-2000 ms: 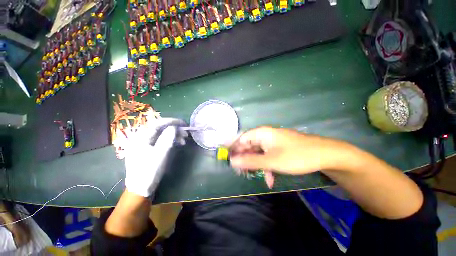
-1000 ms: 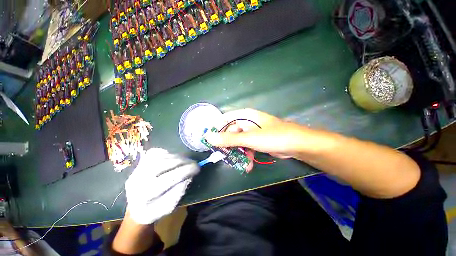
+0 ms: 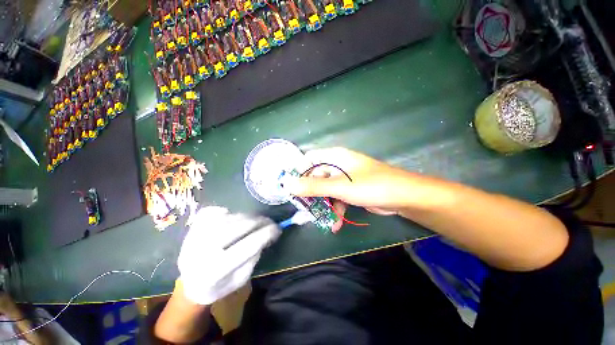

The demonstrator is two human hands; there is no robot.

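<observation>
My right hand (image 3: 347,180), bare, holds a green circuit board (image 3: 322,212) just right of the paste dish, with red and black wires showing. My left hand (image 3: 222,253), in a white glove, is shut on a blue-handled applicator (image 3: 290,222). The applicator's white tip touches or nearly touches the board's lower left edge; the exact contact is hard to tell. The round dish (image 3: 253,176) with white paste is partly behind my right hand. A pile of copper-coloured strips (image 3: 172,182) lies on the bench left of the dish.
Rows of boards (image 3: 249,44) lie on a black mat at the back; more (image 3: 88,111) lie on a left mat, with a single board (image 3: 92,206) nearer. A yellow-green cup (image 3: 517,118) and fan (image 3: 495,30) stand right. A white wire (image 3: 111,273) crosses the left bench edge. A person's arm shows lower left.
Since the oldest frame, my left hand has moved from the dish to the board with the applicator, and my right hand has turned the board. In the last second, the applicator has shifted slightly right.
</observation>
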